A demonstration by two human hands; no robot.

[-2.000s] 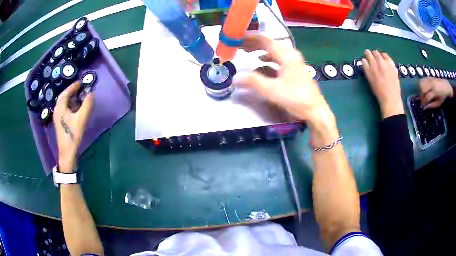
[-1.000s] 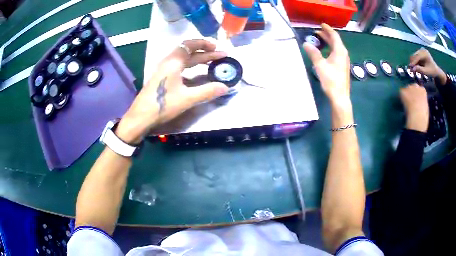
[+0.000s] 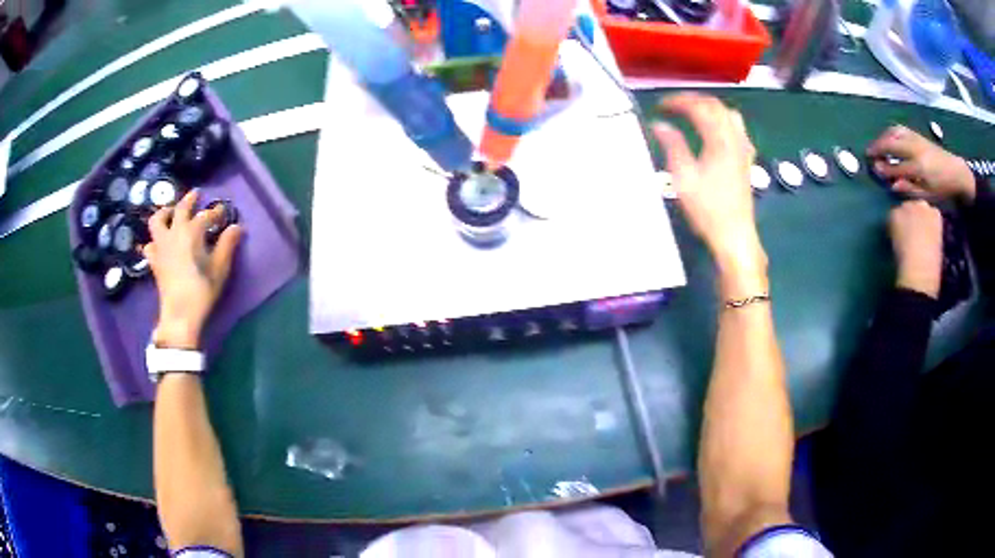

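Note:
My left hand [image 3: 188, 262] is over the purple-grey tray [image 3: 256, 245], its thumb and fingers around a black disc [image 3: 226, 216]; whether it grips the disc is unclear. Other black discs with pale centres are heaped in the tray. One black disc [image 3: 483, 194] sits on the silver post on the white machine [image 3: 382, 273]. The blue tube [image 3: 409, 98] and the orange tube [image 3: 524, 82] meet at its back edge. My right hand [image 3: 715, 180] is right of the machine, above the green bench, fingers apart and holding nothing visible. A pale-centred disc lies beside its palm.
A row of pale-centred discs [image 3: 789, 174] extends right towards another person's hands [image 3: 922, 174] and dark sleeves. A red bin [image 3: 687, 49] and a blue and white fan [image 3: 916, 38] stand behind. A grey cable [image 3: 638, 409] hangs from the machine's front. Clear plastic [image 3: 319, 458] lies near the front edge.
My left hand has moved from the machine back to the tray; the disc it held there now sits on the post under the tubes. My right hand has released its disc near the row.

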